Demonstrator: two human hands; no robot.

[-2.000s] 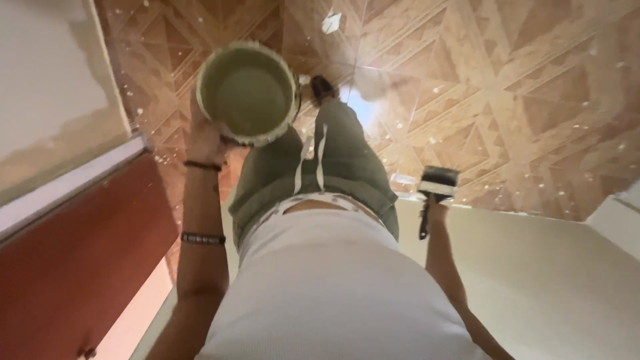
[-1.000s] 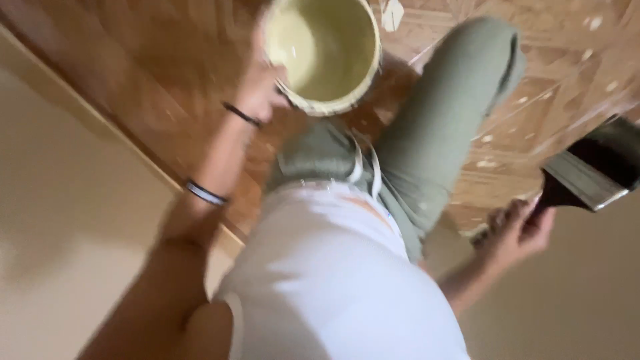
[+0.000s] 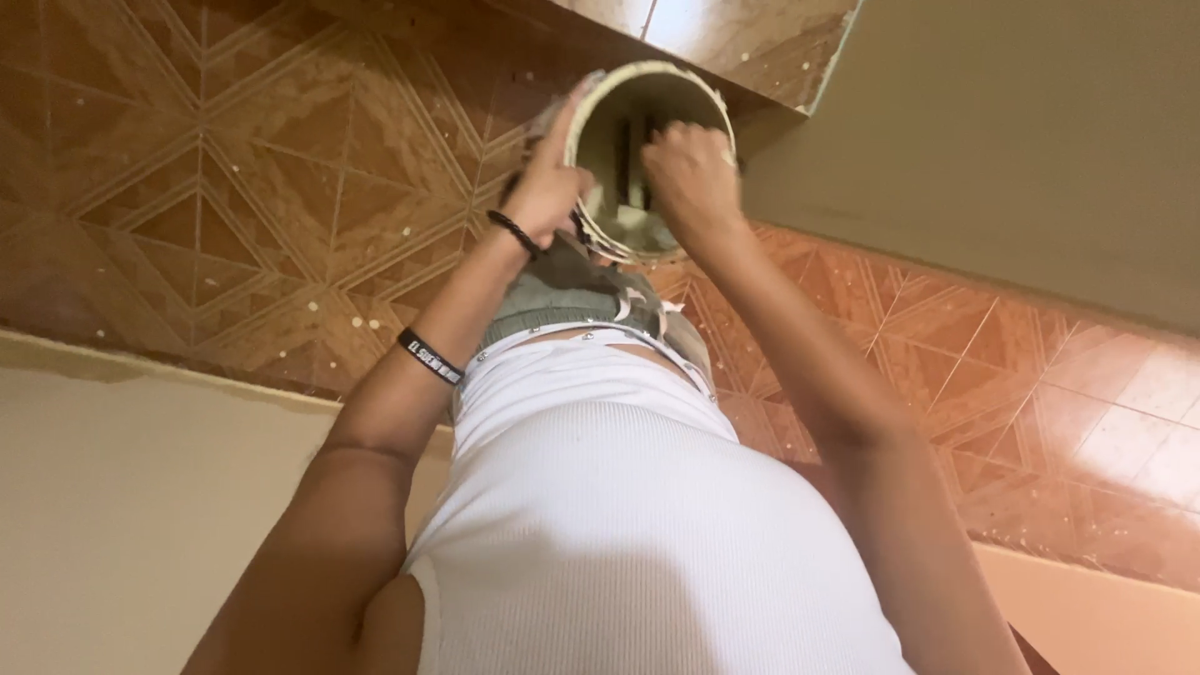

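Note:
My left hand (image 3: 553,183) grips the rim of a round paint bucket (image 3: 583,112), whose edge is crusted with pale paint. Inside the bucket, my right hand (image 3: 692,173) is closed around the handle of a paintbrush (image 3: 634,173). The brush shows only as a dark, partly shaded shape pointing down into the bucket; its bristles are hard to make out. Pale yellow-green paint coats the inner wall.
Brown patterned floor tiles (image 3: 272,187) with scattered paint drops lie below. A pale wall (image 3: 169,487) stands at the lower left, and an olive-toned wall surface (image 3: 994,141) at the upper right. A tiled ledge or step edge (image 3: 769,70) shows at the top.
My right hand has brought the paintbrush from out at the right side into the bucket. The left hand still holds the bucket. The view has turned a lot.

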